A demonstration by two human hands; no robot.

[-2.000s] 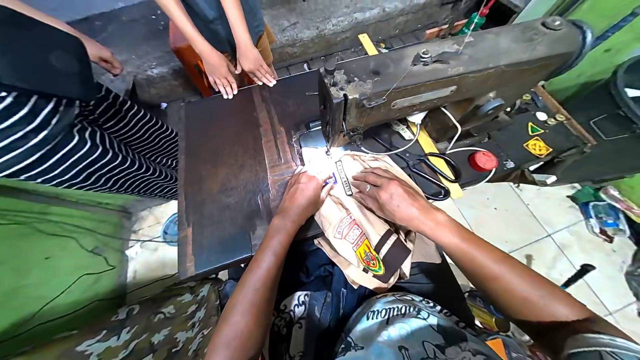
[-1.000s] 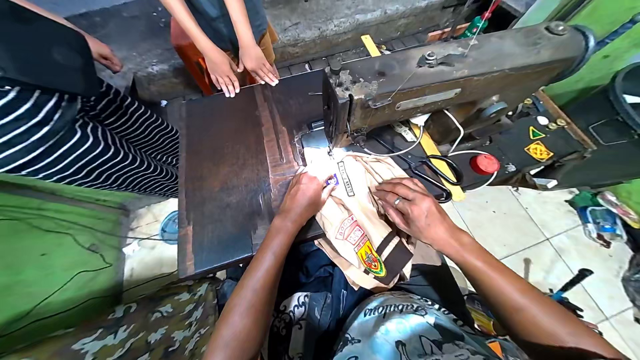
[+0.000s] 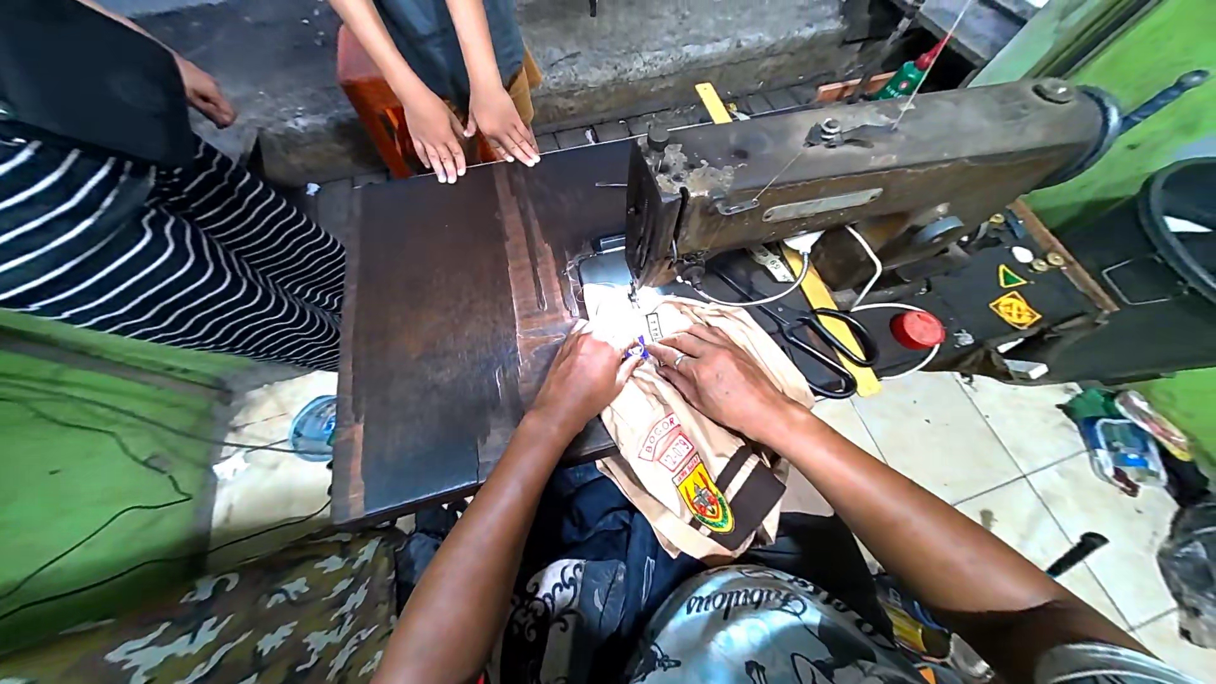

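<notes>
A tan uniform shirt (image 3: pixel 632 418) with sewn patches lies under the needle area of an old industrial sewing machine (image 3: pixel 807 180), lit by a bright lamp. My left hand (image 3: pixel 584 375) presses its cloth at the left of the needle, fingers at a small blue patch (image 3: pixel 636 351). My right hand (image 3: pixel 722 375), a ring on one finger, rests on the cloth just right of that patch, fingertips near it. The shirt's lower part, with a yellow, red and green emblem (image 3: pixel 705 496) and a dark brown band, hangs over the table's edge toward my lap.
Black-handled scissors (image 3: pixel 836 351) and a yellow ruler (image 3: pixel 817 294) lie right of the shirt, near a red round object (image 3: pixel 918 330). Another person's hands (image 3: pixel 470 133) rest on the far edge of the wooden table (image 3: pixel 427 332). A person in striped trousers (image 3: pixel 190 256) stands at the left.
My right hand has moved left and inward over the cloth, closer to my left hand and the blue patch. My left hand has stayed at nearly the same place.
</notes>
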